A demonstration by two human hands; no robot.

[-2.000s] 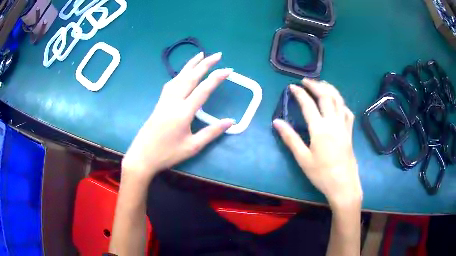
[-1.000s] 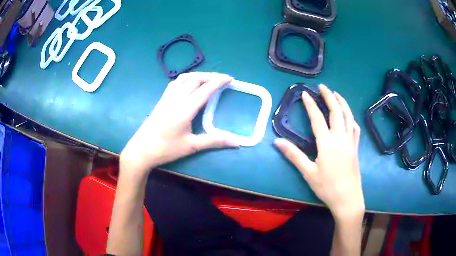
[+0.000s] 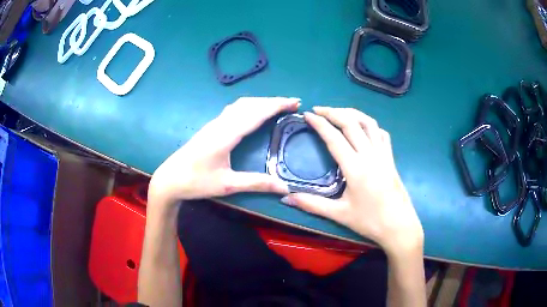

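A black frame assembly [image 3: 276, 147] with an inner plate and round opening lies on the green bench between my hands. A pale edge shows at its lower left; the separate white frame is no longer seen apart from it. My right hand [image 3: 360, 171] grips the assembly at its top and bottom edges. My left hand [image 3: 210, 153] is at its left side, thumb and fingertips spread around the corners and touching or nearly touching it. A loose dark inner plate [image 3: 224, 76] lies above my left hand.
White frames [image 3: 103, 77] lie at the upper left. A grey-brown assembly [image 3: 355, 75] and a stack [image 3: 414, 30] stand at the upper right. Tangled black frames [image 3: 510, 207] lie at the right. Below the bench edge are a red stool [image 3: 114, 252] and a blue bin [image 3: 27, 210].
My right hand has moved left with the black assembly, to where the white frame was. My left hand has shifted slightly and remains at that place. The whole view has shifted a little.
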